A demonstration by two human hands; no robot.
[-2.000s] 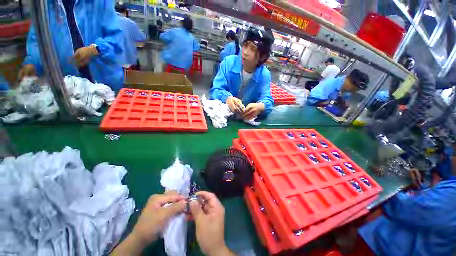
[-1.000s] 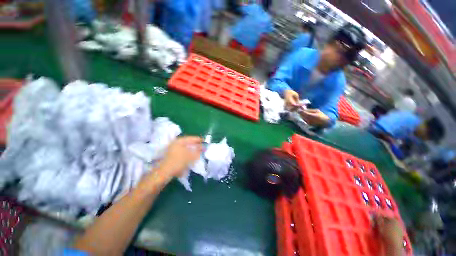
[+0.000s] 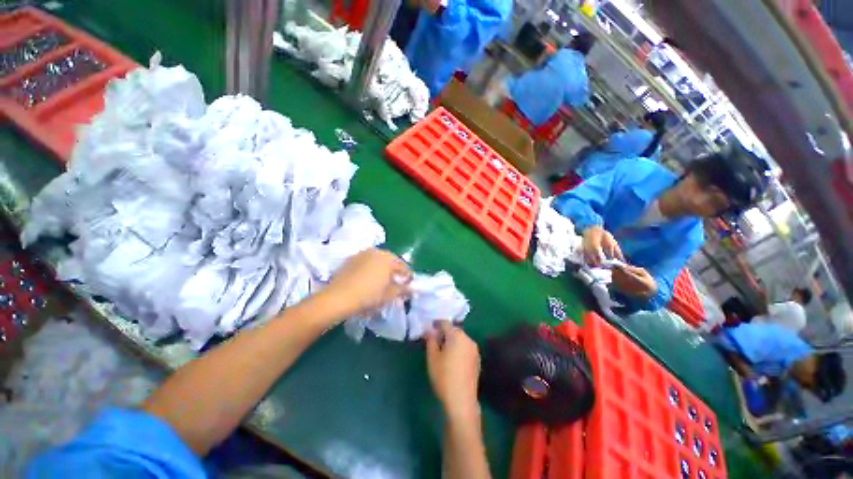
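Note:
My left hand [image 3: 372,281] is at the right end of the large heap of white cloths [image 3: 210,210], its fingers pinched at a small white bundle [image 3: 437,301]. What it holds is too small to tell. My right hand [image 3: 453,360] is at the lower edge of the same bundle, fingertips together by it; I cannot tell if they grip anything. A white cloth piece [image 3: 383,321] lies below my left hand, between the heap and the bundle.
A black desk fan [image 3: 536,377] stands right of my right hand, against stacked red trays [image 3: 645,412] with shiny parts. Another red tray [image 3: 468,182] lies across the bench. A parts tray [image 3: 65,84] is behind the heap. A person in blue works opposite.
The view has swung left and tilted. My right hand has moved from the stacked trays to the white bundle. My left hand stays by the bundle.

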